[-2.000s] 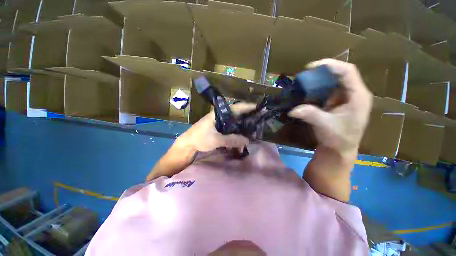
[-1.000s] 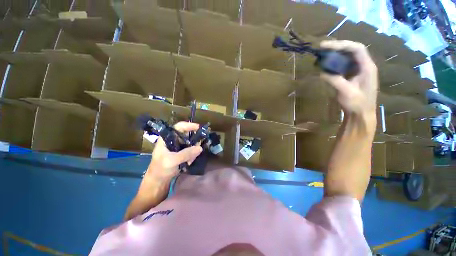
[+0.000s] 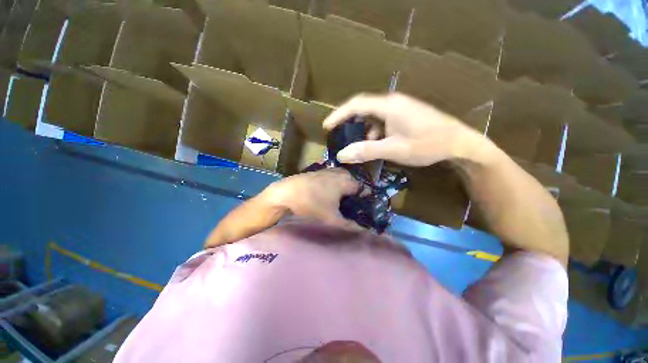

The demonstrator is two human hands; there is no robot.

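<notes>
My right hand is closed around a black power adapter at the centre of the view, close in front of my chest. My left hand is just below it and holds several black adapters with bundled cords. The two hands nearly touch, and loops of black cord show between them. The hands and cords partly hide the open cartons behind, and the exact number of adapters cannot be told.
Rows of open brown cartons fill the upper view, flaps up. One holds a white packet with a dark item on it. Blue floor with yellow lines lies below. A metal frame with a brown carton stands lower left, and a black wheel at right.
My right hand has come from the upper right, over the cartons, back to my left hand at the centre. The view has shifted, so the cartons appear elsewhere.
</notes>
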